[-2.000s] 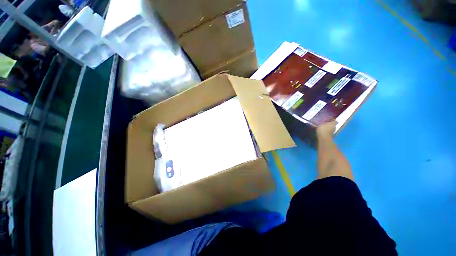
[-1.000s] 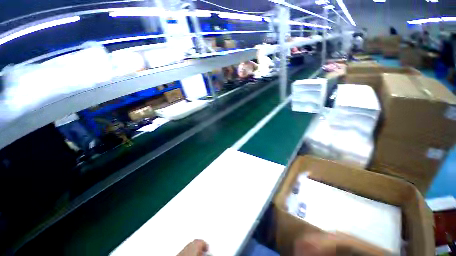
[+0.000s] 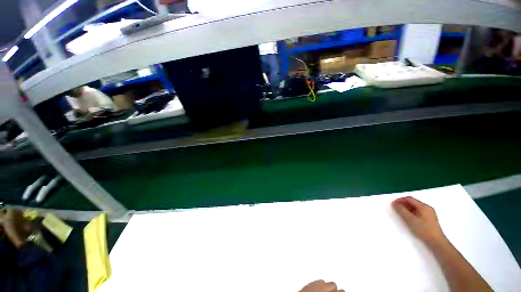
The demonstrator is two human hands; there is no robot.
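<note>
The white bench sheet (image 3: pixel 257 245) lies under my hands, along the green conveyor. My right hand (image 3: pixel 420 219) is over its right part, fingers loosely curled together, with nothing visible in it. My left hand (image 3: pixel 321 286) is at the bottom edge and mostly cut off; only its upper part shows, so its grip cannot be told. Two slim white devices (image 3: pixel 43 188) lie on the dark conveyor belt at the far left.
The green conveyor belt (image 3: pixel 320 165) runs across behind the sheet. A yellow strip (image 3: pixel 96 251) lies at its left end. A metal post (image 3: pixel 68 154) leans at left, under an overhead shelf (image 3: pixel 240 43). Another person's hand (image 3: pixel 17 225) is at far left. A white tray (image 3: pixel 400 74) stands across the belt.
The view has swung from the carton and floor to the bench sheet and belt. My right hand has moved from the carton side to over the sheet; my left hand stays low.
</note>
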